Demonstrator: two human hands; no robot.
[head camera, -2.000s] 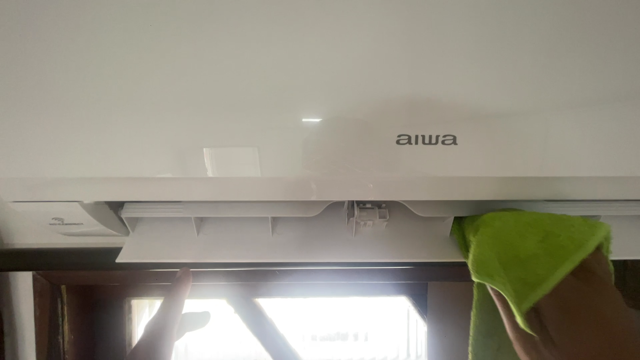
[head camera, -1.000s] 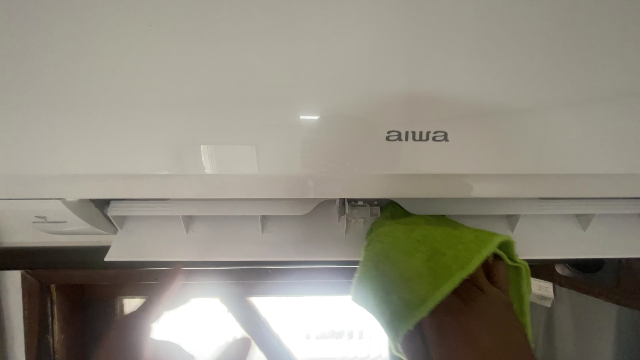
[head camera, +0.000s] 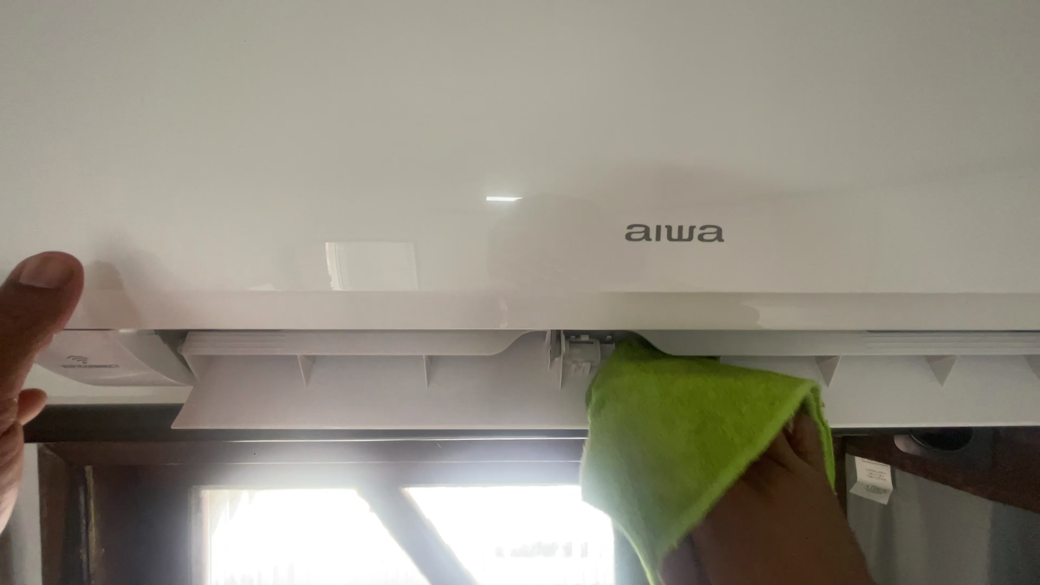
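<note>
The white front panel of an Aiwa wall air conditioner fills the upper view. Below its lower edge, the white louver flap hangs open, with small ribs and a hinge clip near the middle. My right hand holds a green microfiber cloth against the flap, just right of the clip; the cloth hides its fingertips. At the far left, my left hand has its thumb raised beside the panel's lower corner. Its other fingers are mostly out of frame, so its grip does not show.
Behind and below the unit is a dark wooden window frame with bright panes. At the lower right hangs a grey curtain or cloth with a small white tag. A dark round object is above it.
My right hand has moved the green cloth left along the flap toward the middle clip. My left hand has moved from below the flap to the far left, up beside the panel.
</note>
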